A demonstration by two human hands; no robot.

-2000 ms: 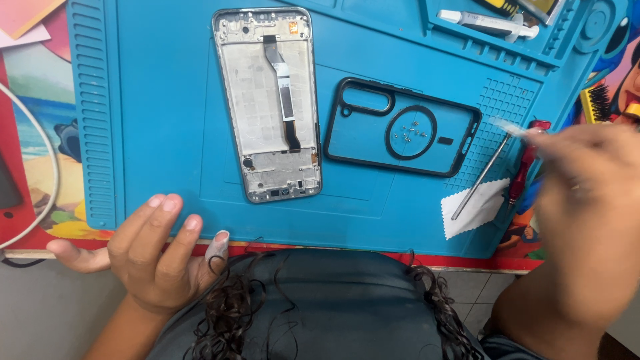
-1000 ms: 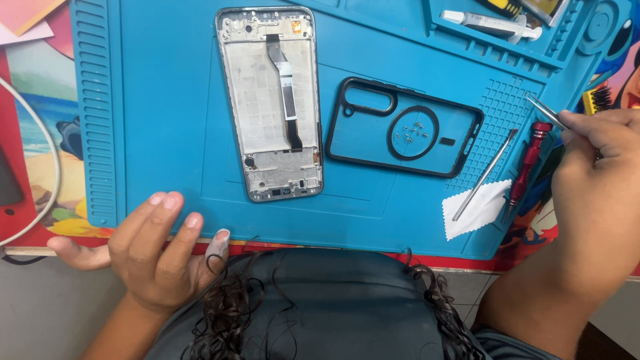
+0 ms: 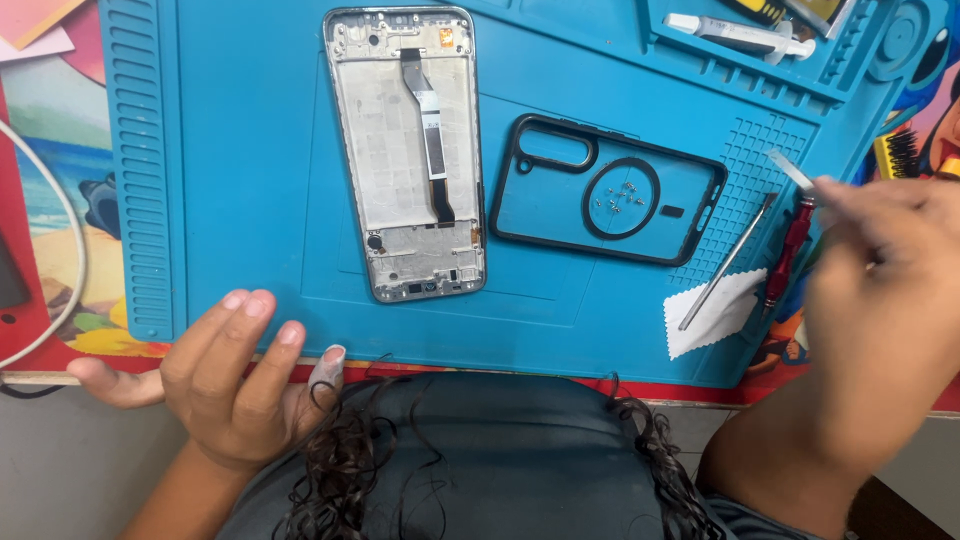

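Note:
Palm up at the front edge of a blue silicone work mat (image 3: pixel 240 187), my left hand (image 3: pixel 240 382) holds nothing, its fingers apart. My right hand (image 3: pixel 885 300), blurred, grips a thin metal tool (image 3: pixel 790 169) whose tip points up and left over the mat's right side. Between the hands lie an opened phone frame (image 3: pixel 397 150) with a ribbon flex cable (image 3: pixel 433 139) along it, and a clear phone case (image 3: pixel 555 202) with a black rim. Several small screws (image 3: pixel 621 196) rest inside the case's ring. Close to my right hand is a red screwdriver (image 3: pixel 787 251).
A metal spudger-like tool (image 3: pixel 724 266) lies across a white cloth (image 3: pixel 720 315). At the top right a syringe (image 3: pixel 735 34) sits in the mat's tray section. A yellow brush (image 3: pixel 896 154) is beyond the mat's right edge, and a white cable (image 3: pixel 71 217) curves at the left.
My right hand, with the thin metal tool in it, has shifted and is blurred by motion. My left hand, the phone frame and the case have stayed in place.

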